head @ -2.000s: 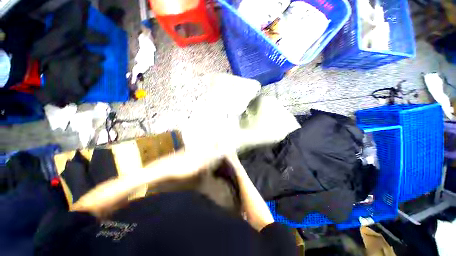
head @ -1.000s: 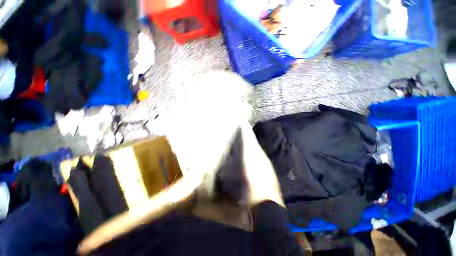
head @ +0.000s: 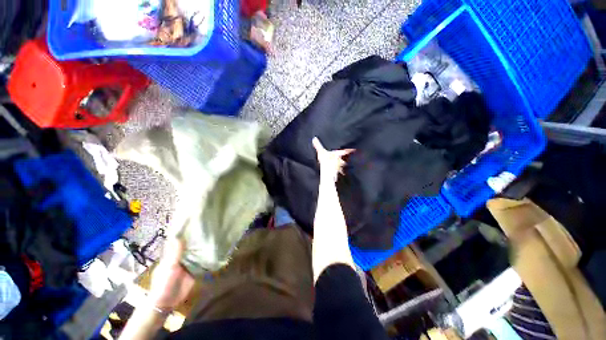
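Observation:
A pale grey-green cloth sack [head: 222,179] hangs wrinkled in front of my lap. My left hand [head: 174,282] is blurred and closed at its lower left edge. A large pile of black garments [head: 392,159] lies over a blue plastic crate [head: 525,143] at the right. My right hand [head: 331,158] is on the left part of the pile, with thumb and fingers spread against the cloth. Whether the fingertips pinch it cannot be told.
A red plastic stool [head: 46,83] and a blue crate with light scraps [head: 229,40] stand at the upper left. Another blue crate [head: 551,46] stands at the upper right. White scraps [head: 106,269] lie at the left. Cardboard [head: 541,246] is at the lower right.
The view has turned and shifted right. The sack now hangs left of the pile, with my left hand at its lower edge. My right hand has moved from the sack onto the black garments.

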